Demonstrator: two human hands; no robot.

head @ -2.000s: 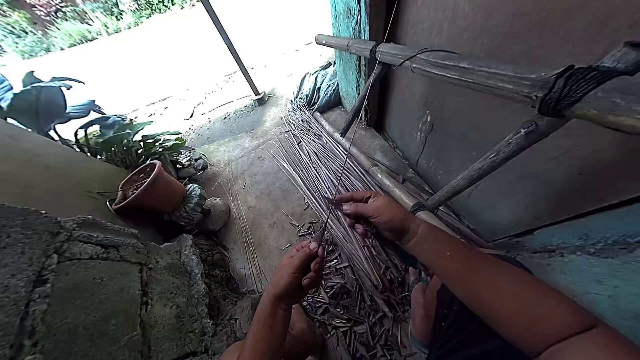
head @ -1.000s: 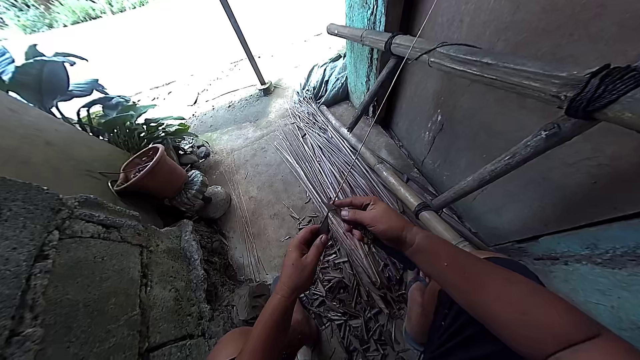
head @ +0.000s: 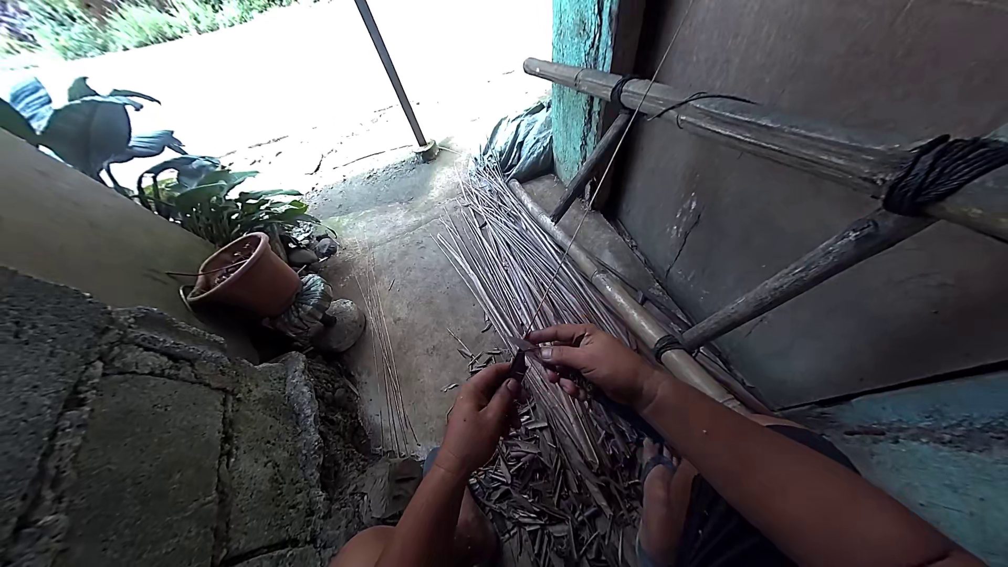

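My left hand (head: 482, 409) is closed on a small dark-handled knife (head: 517, 364), its short blade pointing up toward the other hand. Just right of it, my right hand (head: 594, 362) pinches a long thin stalk (head: 584, 213) between thumb and fingers. The stalk rises to the upper right, past a bamboo rail. The blade lies close to the stalk at the fingertips; whether they touch is hard to tell. Under the hands a bundle of long thin stalks (head: 512, 260) lies on the floor, with short dark scraps (head: 543, 488) heaped near my feet.
A bamboo frame (head: 787, 150) bound with black cord stands at right against the wall. On the left are a rough block wall (head: 142, 457) and a clay pot (head: 252, 276) beside plants. Several thin strips (head: 382, 346) lie on the concrete. A metal post (head: 394, 79) stands ahead.
My left hand has moved up toward my right hand since the earliest frame. The right hand still holds the stalk, whose upper part now leans further right.
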